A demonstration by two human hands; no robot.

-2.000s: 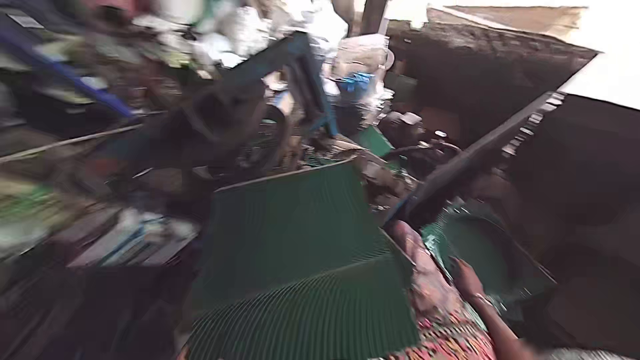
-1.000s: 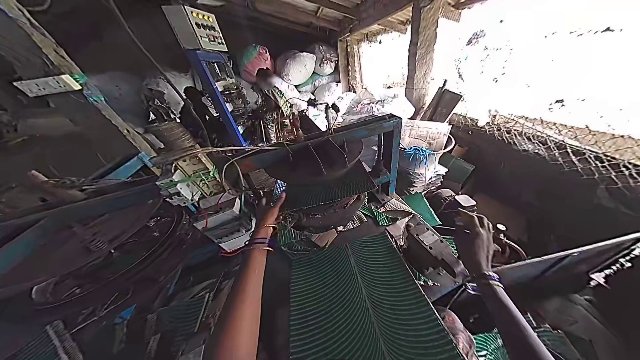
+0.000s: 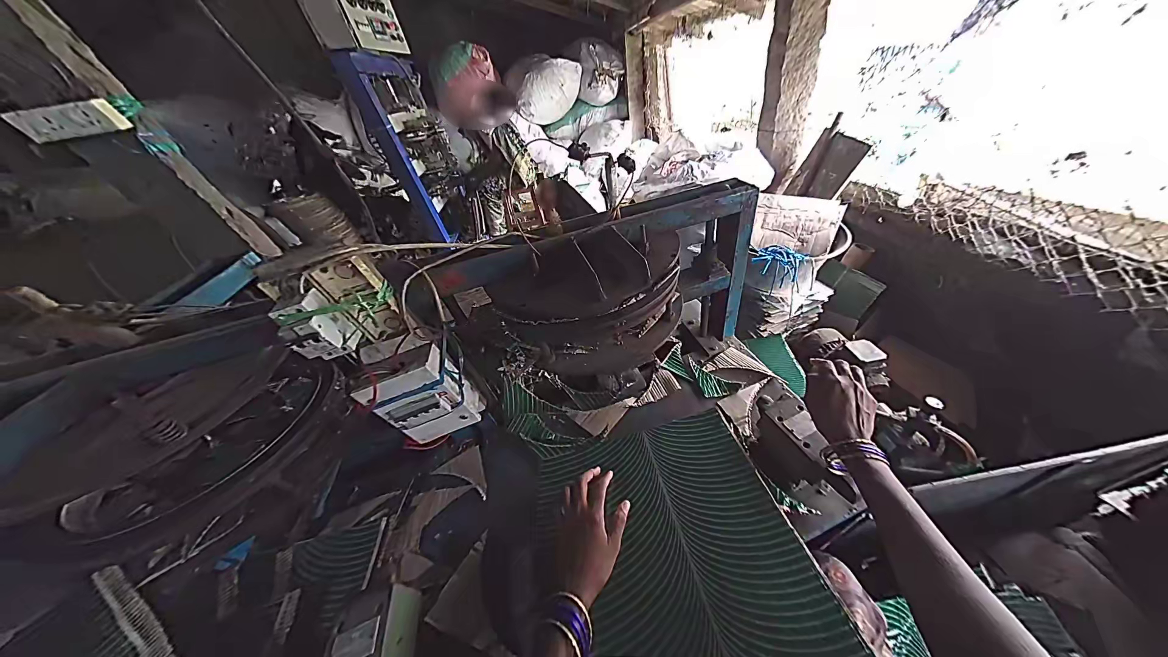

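A green patterned sheet (image 3: 684,538) lies in front of me, its far end close to a round, dark metal press (image 3: 584,301). My left hand (image 3: 591,529), with purple bangles at its wrist, rests on or just over the sheet, fingers apart and holding nothing. To the right, my right hand (image 3: 841,401) is curled at a lever or handle of the machine; its fingers hide what they grip. Beside that hand is a metal bracket (image 3: 794,420). Green and brown sheet scraps (image 3: 712,370) lie around the press's base.
A blue metal frame (image 3: 739,265) stands over the press. White electrical boxes with loose wires (image 3: 424,392) sit at its left. Another round machine (image 3: 201,456) is further left. A person (image 3: 474,100) is at the back near white sacks (image 3: 543,88). Stacked plates or sheets (image 3: 785,306) stand at the right.
My left hand has moved from beside the press back toward me, over the green sheet. My right hand stays by the machine's right side. The view has swung up since the earliest frame.
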